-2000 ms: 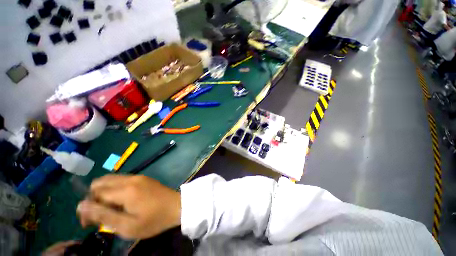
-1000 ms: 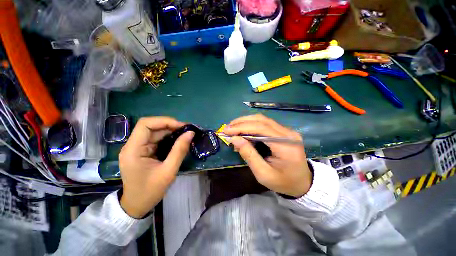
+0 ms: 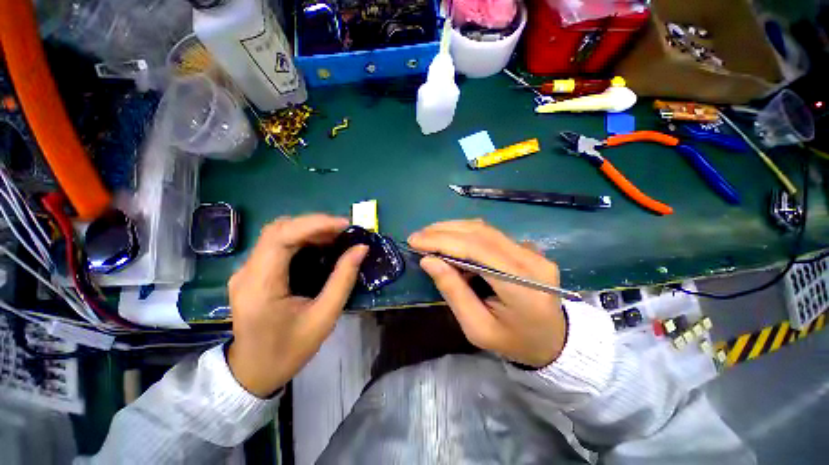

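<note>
My left hand holds a small black smartwatch body by its left side above the front edge of the green mat. My right hand holds a thin silver tool, tweezers by its look, between thumb and fingers. Its tip is close to the watch's upper right side; whether it touches is unclear. A small pale and yellow piece is just above the watch, behind my left fingertips. The inside of the watch is too small to make out.
A black craft knife, orange-and-blue cutters, a yellow strip and a white dropper bottle lie or stand beyond my hands. A second watch piece is at the left. A blue box and cardboard box are behind.
The view has swung down from the bench's right side to both hands. Since one second ago, the yellow piece has left my right fingertips and shows above the watch.
</note>
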